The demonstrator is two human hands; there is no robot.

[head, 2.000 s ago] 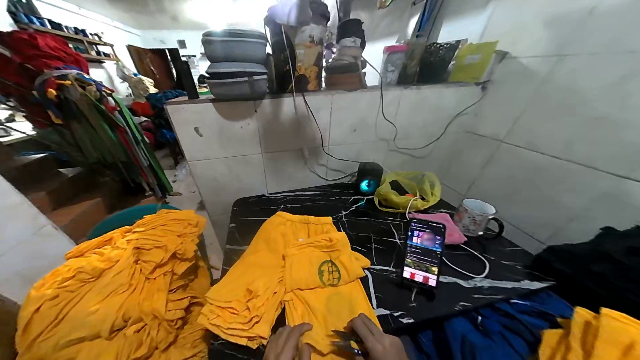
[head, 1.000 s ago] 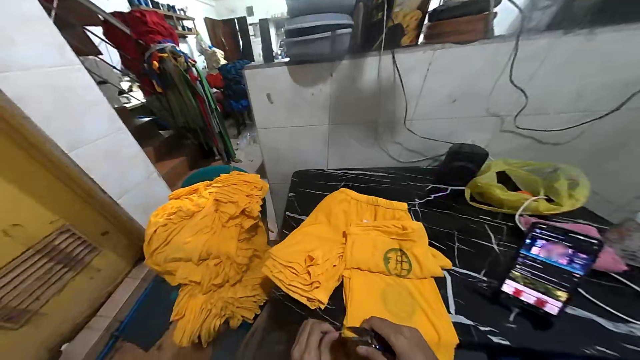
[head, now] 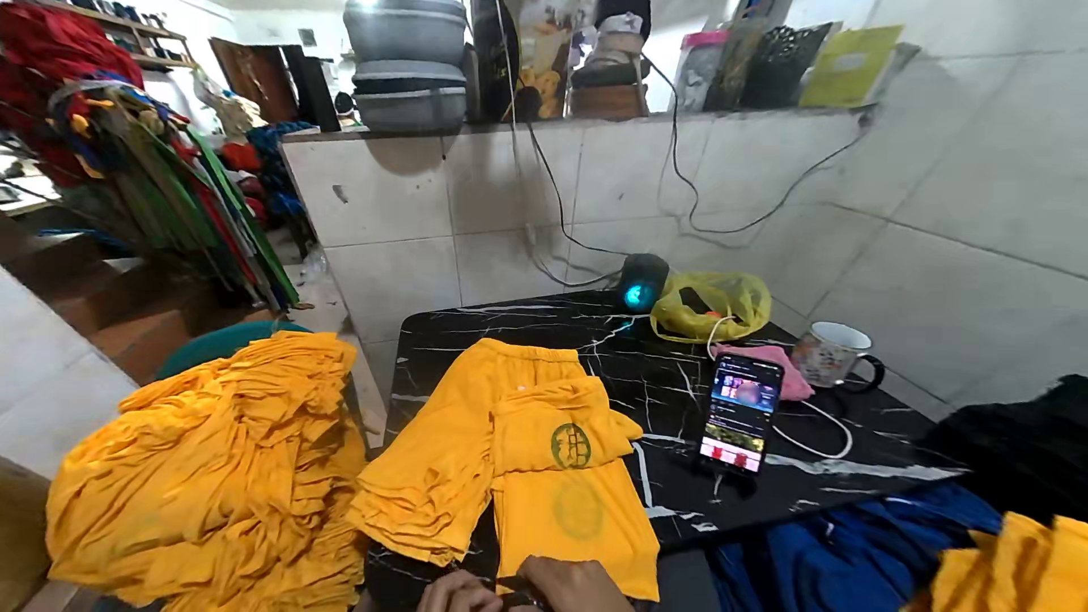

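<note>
Yellow elastic-waist garments (head: pixel 442 425) lie stacked on the black marble-patterned table (head: pixel 680 501). Over their right side lies a folded yellow garment with a round green print (head: pixel 570 446); a fainter round mark shows on the cloth below it. At the bottom edge of the view, my left hand (head: pixel 460 593) has curled fingers beside the cloth's lower edge. My right hand (head: pixel 571 586) rests over that lower edge, with a small dark object partly seen between the hands. Which hand holds the dark object is unclear, as the frame cuts both off.
A large heap of yellow garments (head: pixel 212 476) stands at the left. On the table are a lit phone (head: pixel 741 414), a white cable, a pink cloth (head: pixel 786 370), a mug (head: pixel 831 354), a yellow plastic bag (head: pixel 714 306) and a black speaker (head: pixel 643 280). Blue cloth (head: pixel 850 544) lies at the right.
The view swung left toward the heap and then back. Both hands stay close together at the lower edge of the yellow cloth, where a dark object shows in the earlier frames too.
</note>
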